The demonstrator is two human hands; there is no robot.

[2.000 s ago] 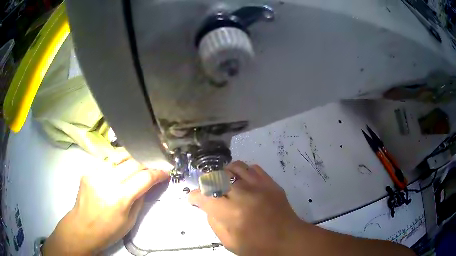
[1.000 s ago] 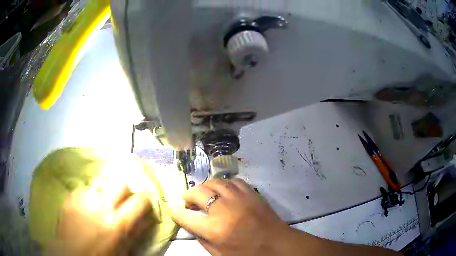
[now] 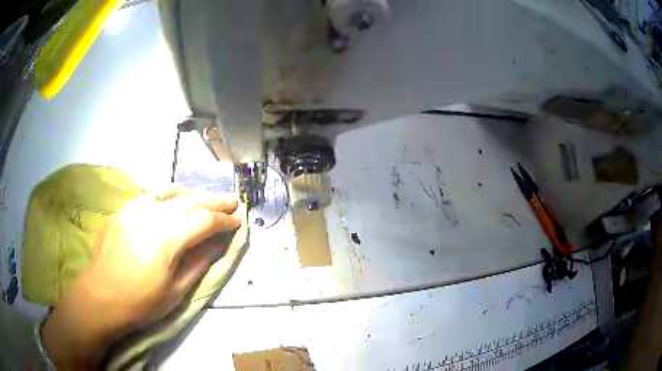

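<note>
A khaki garment piece lies bunched on the bed left of the needle, and its folded edge runs up to the presser foot. My left hand lies over the cloth and holds it, fingertips close beside the foot. The lamp glare washes out the hand's upper side. The thumb and the needle tip cannot be made out. The shiny round slide plate shows right of the foot. My right hand is out of the picture; a dark brown shape at the right edge may be its forearm.
The white machine head spans the top, with the tension dial low beside the needle. Orange-handled snips and a black thread tangle lie right. Tan tape is on the bed. A yellow curved piece hangs upper left.
The cloth came back to the front left, then its edge moved up to the foot. My right hand has left the needle area and the picture. The view has shifted, showing more of the front bed.
</note>
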